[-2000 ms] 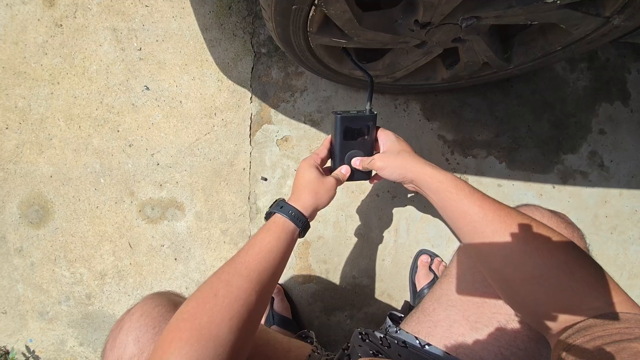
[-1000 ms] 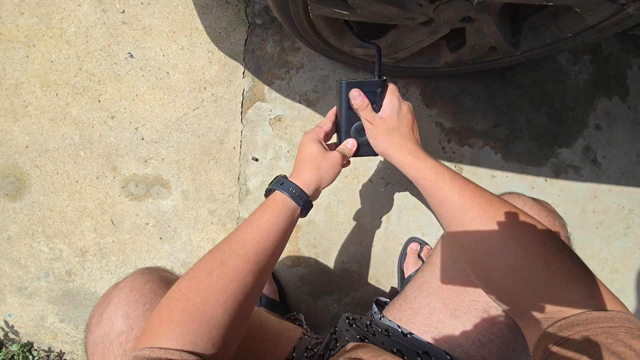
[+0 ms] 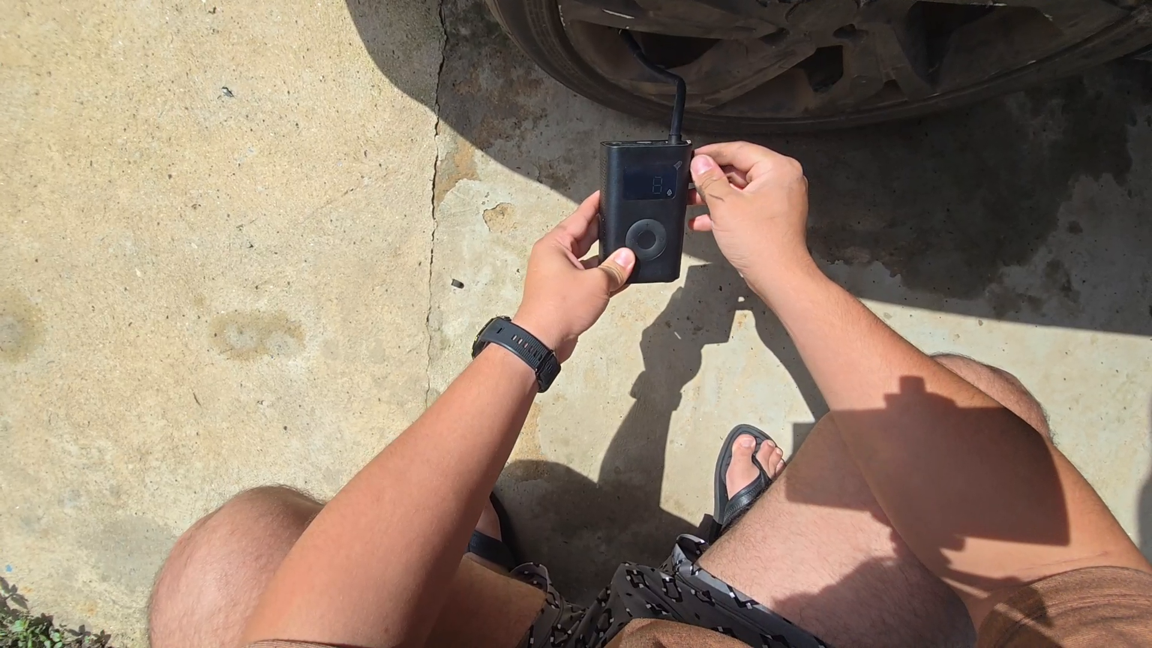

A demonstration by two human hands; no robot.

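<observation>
A black portable tyre inflator [image 3: 641,211] with a lit display and a round button pad is held upright by my left hand [image 3: 576,274], thumb over its lower front. A short black air hose [image 3: 678,99] rises from its top and runs to the spokes of a car wheel [image 3: 774,63]; where its far end sits cannot be made out. Beside the inflator's upper right edge is my right hand [image 3: 756,202], thumb and fingertips at that edge, the other fingers curled partly behind it. Whether it grips the inflator is unclear.
Cracked concrete ground [image 3: 270,225] lies below, with a small dark bit [image 3: 457,283] on it. The tyre [image 3: 558,72] stands close above the inflator. A sandalled foot [image 3: 747,463] and my knees are near. Some green plants [image 3: 40,621] grow at the bottom left corner.
My right hand has moved from the inflator's front to its upper right edge, uncovering the display and button pad. My left hand still holds the inflator.
</observation>
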